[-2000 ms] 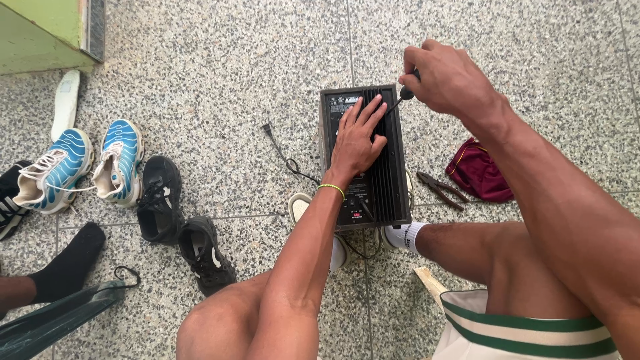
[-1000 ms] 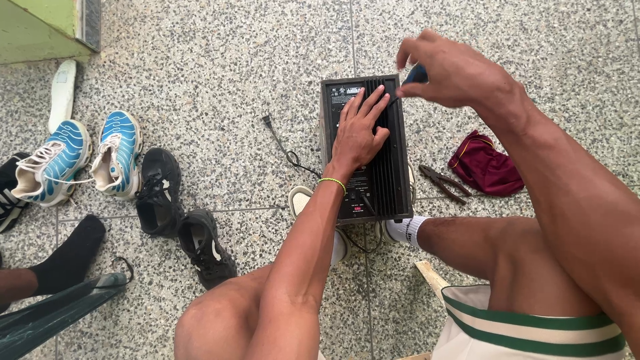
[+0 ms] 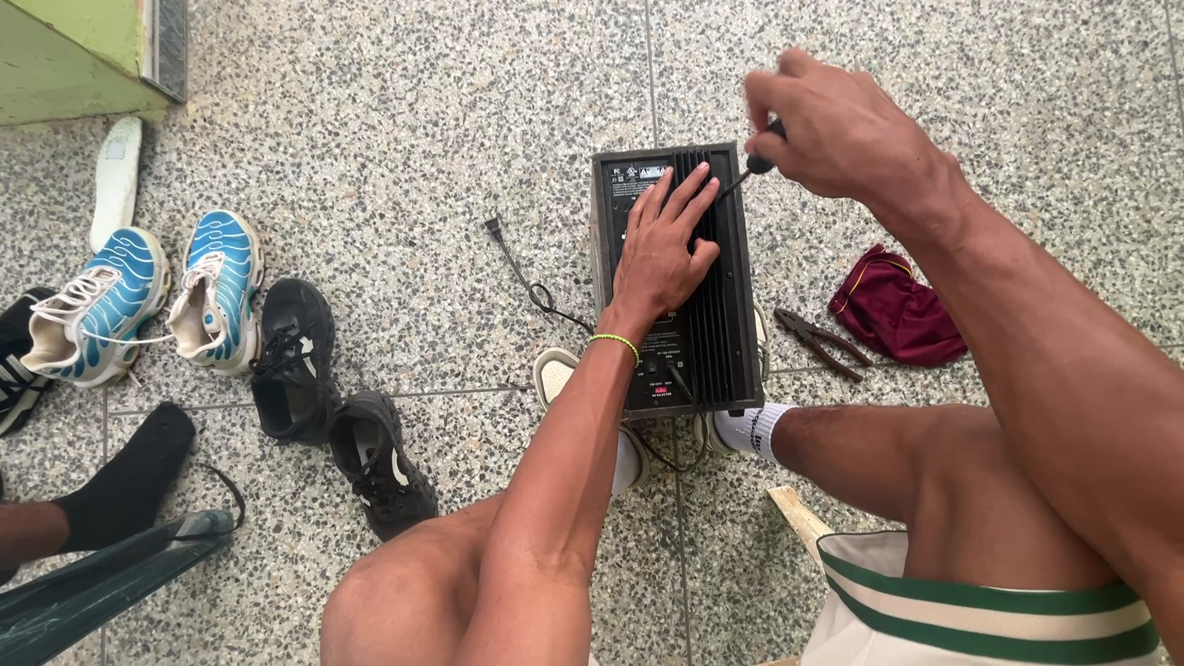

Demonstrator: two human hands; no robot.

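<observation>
A black powered speaker box (image 3: 741,305) stands between my feet, its rear panel with heat-sink fins facing up. My left hand (image 3: 662,250) lies on that panel, fingers spread, pressing on it near the upper half. My right hand (image 3: 823,125) grips a screwdriver (image 3: 760,165) by its dark handle, above the box's upper right edge. The shaft slants down to the panel's right side beside the fins; the tip's exact contact is too small to tell. A power cord with a two-prong plug (image 3: 493,225) trails on the floor left of the box.
Pliers (image 3: 820,343) and a maroon cloth (image 3: 899,310) lie right of the box. Blue sneakers (image 3: 218,277), black shoes (image 3: 294,361) and a white insole (image 3: 117,180) are at the left. Another person's foot in a black sock (image 3: 139,481) shows at the lower left.
My right hand has turned about the screwdriver handle, its fingers shifting between frames. My left hand has stayed spread on the panel.
</observation>
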